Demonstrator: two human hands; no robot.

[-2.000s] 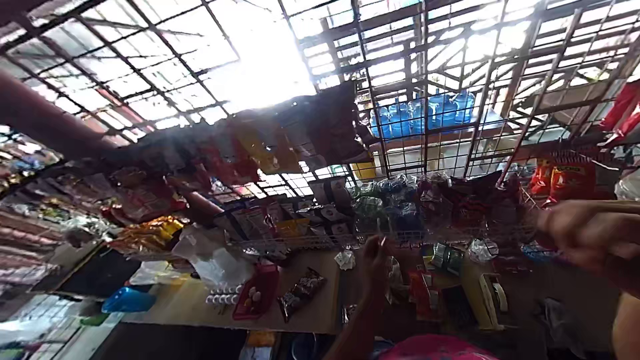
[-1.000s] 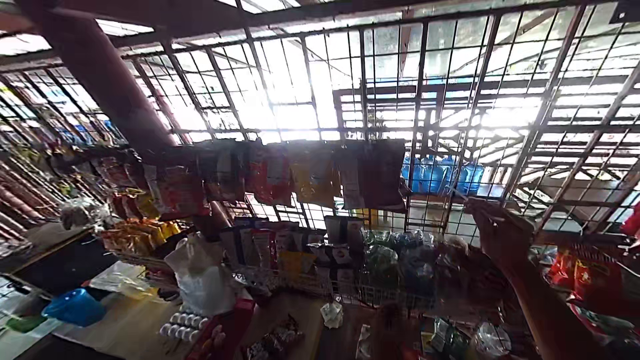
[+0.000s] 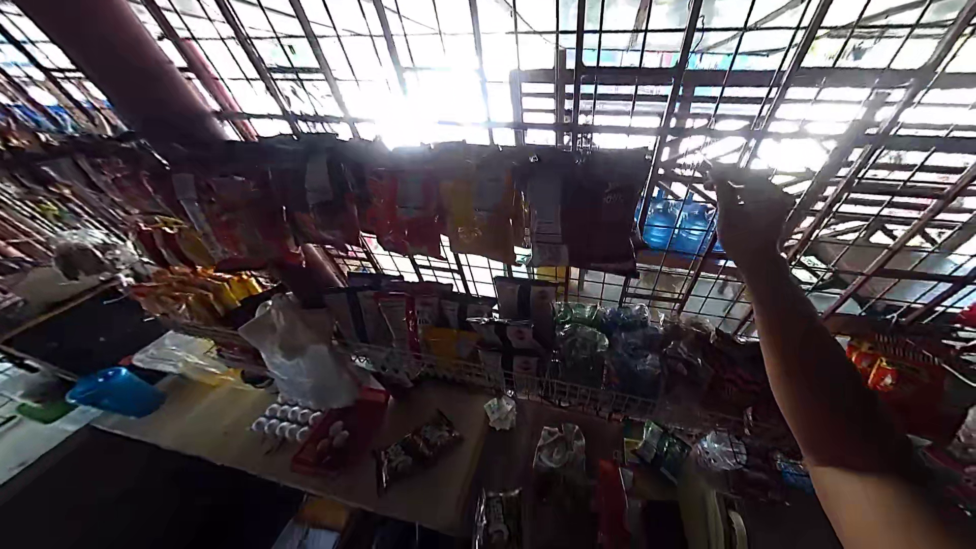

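My right hand is raised at the metal grille, right of a row of hanging snack bags, its arm reaching up from the lower right. The fingers are bent near the bars; whether they grip anything is too dark to tell. Left of the hand hang a dark snack bag and a yellow one. Behind the grille, blue water jugs show beside the wrist. My left hand is out of view.
A wire rack holds packets and plastic bags. On the counter below lie a dark snack packet, a red tray with eggs, an egg carton and a blue plastic basin. A white plastic bag stands behind.
Two seconds ago both hands were in view, one low above the counter. The right hand has gone up to the grille, and the other has left the view. The view has shifted.
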